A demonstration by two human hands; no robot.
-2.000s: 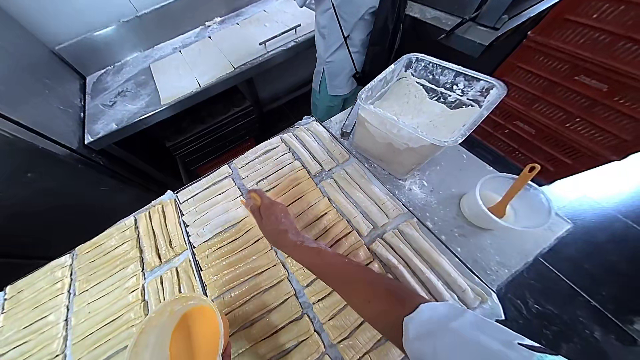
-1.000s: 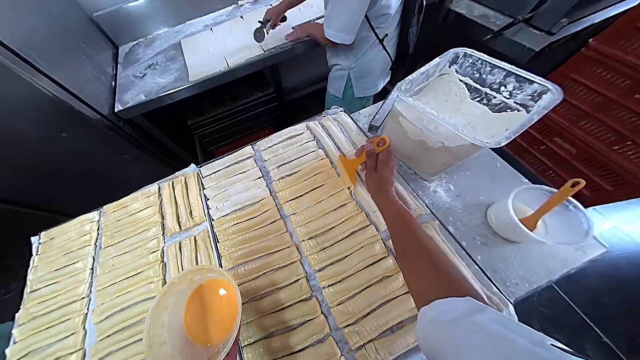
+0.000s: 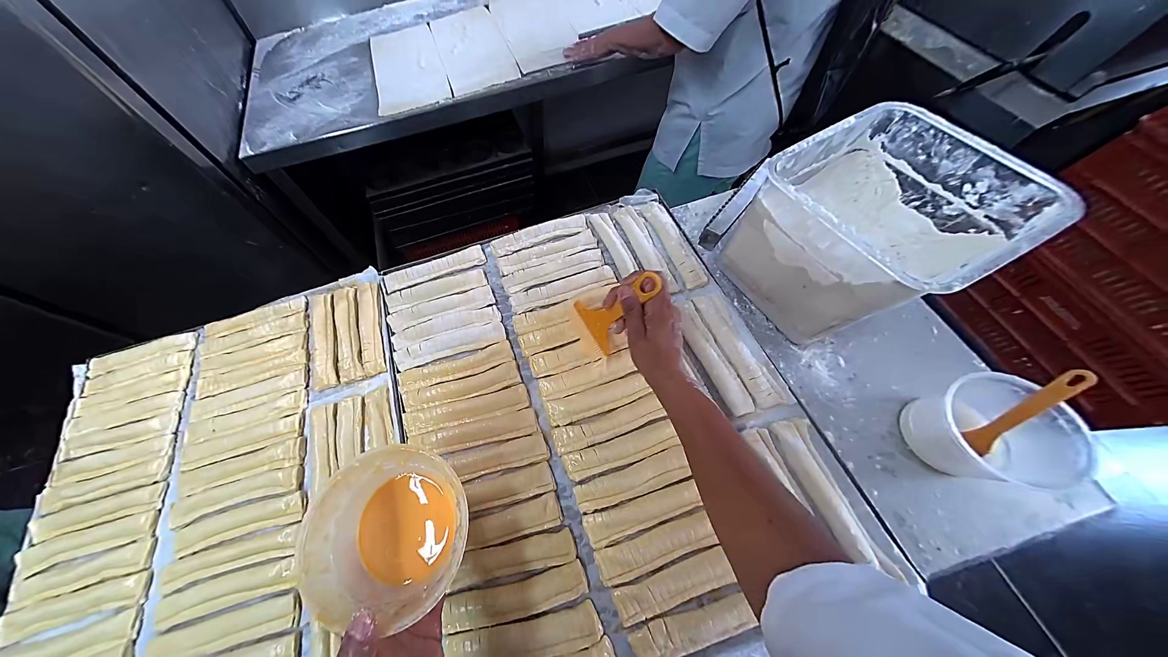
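Note:
My right hand (image 3: 650, 328) grips an orange pastry brush (image 3: 598, 321) by its looped handle, its bristles on the raw dough strips (image 3: 620, 401) of the right tray. Those strips look yellow and glossy below the brush and pale above it. At the lower middle, my left hand (image 3: 397, 636) holds a plastic bowl of orange-yellow egg wash (image 3: 406, 529), tilted so that its inside shows. More dough strips (image 3: 242, 438), yellowish all over, fill the left tray. Paler strips (image 3: 721, 351) lie lengthwise along the right tray's right side.
A clear tub of flour (image 3: 876, 219) stands right of the trays. Nearer is a white tub (image 3: 958, 447) with an orange-handled tool (image 3: 1031, 411) in it. Red crates (image 3: 1095, 265) stand at the right. Across, a co-worker's hand (image 3: 625, 41) touches dough sheets (image 3: 474, 55) on a metal counter (image 3: 310, 100).
My right hand with the brush has moved down and left from the top of the right tray. The co-worker's rolling cutter, seen a second ago, is out of view. The view has shifted somewhat.

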